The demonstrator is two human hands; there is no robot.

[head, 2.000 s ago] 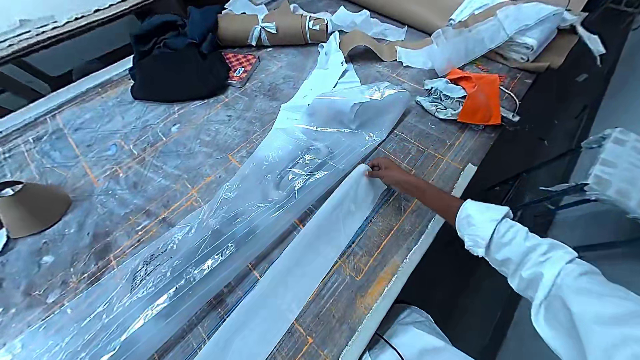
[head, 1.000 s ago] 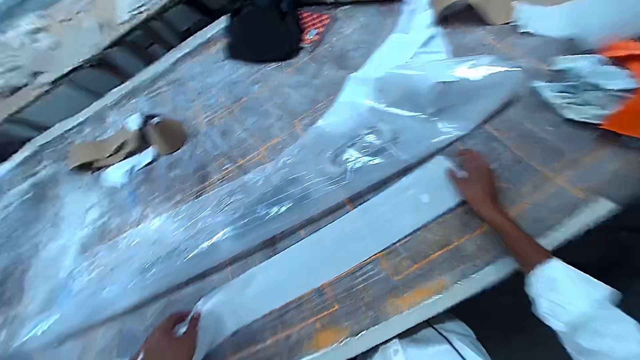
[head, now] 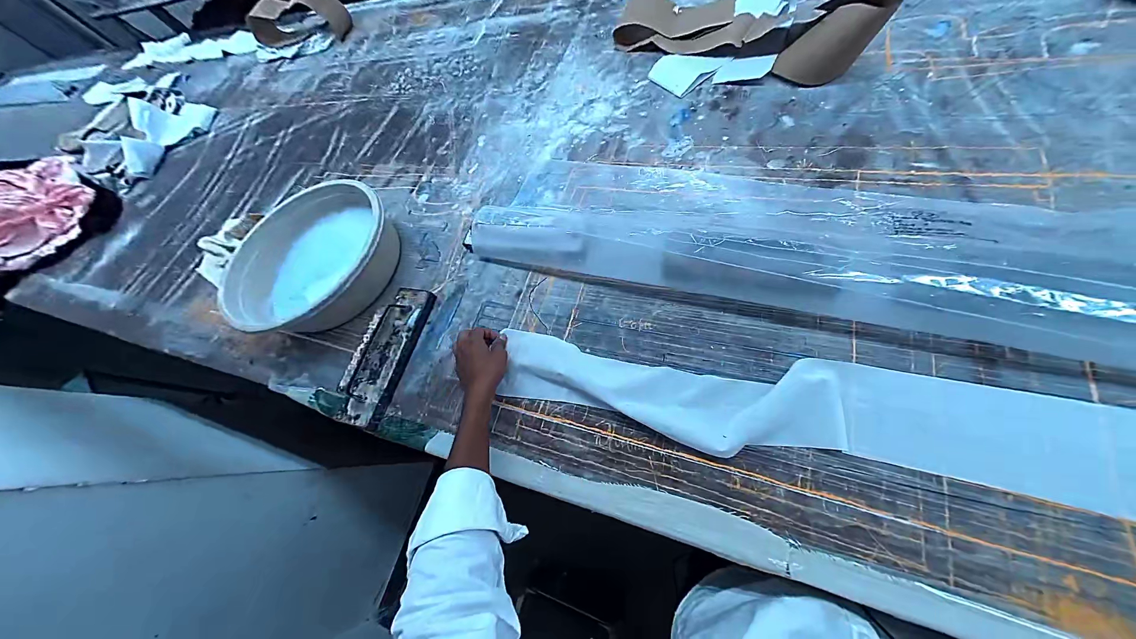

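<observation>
My left hand [head: 481, 358] pinches the left end of a long white fabric strip [head: 967, 424] near the table's front edge. The strip lies flat at the right and rises in loose folds toward my hand. Behind it, a long sheet of clear plastic [head: 754, 244] runs almost alongside, rolled or folded at its left end. Left of my hand is a dark, worn tool with a long narrow frame [head: 387, 355], and beyond that a round basin [head: 383, 266] holding a pale substance. My right hand is out of view.
Brown and white strips [head: 830, 44] lie at the back, with a brown loop [head: 302, 19] farther left. White scraps [head: 164, 124] and a pink cloth [head: 40, 213] are at the far left. The table's pale front edge [head: 621, 506] crosses below my hand.
The view has swung left along the table, bringing in the basin. My left hand, seen on the strip one second ago, now pinches its end; the strip has bunched. My right hand has left the view.
</observation>
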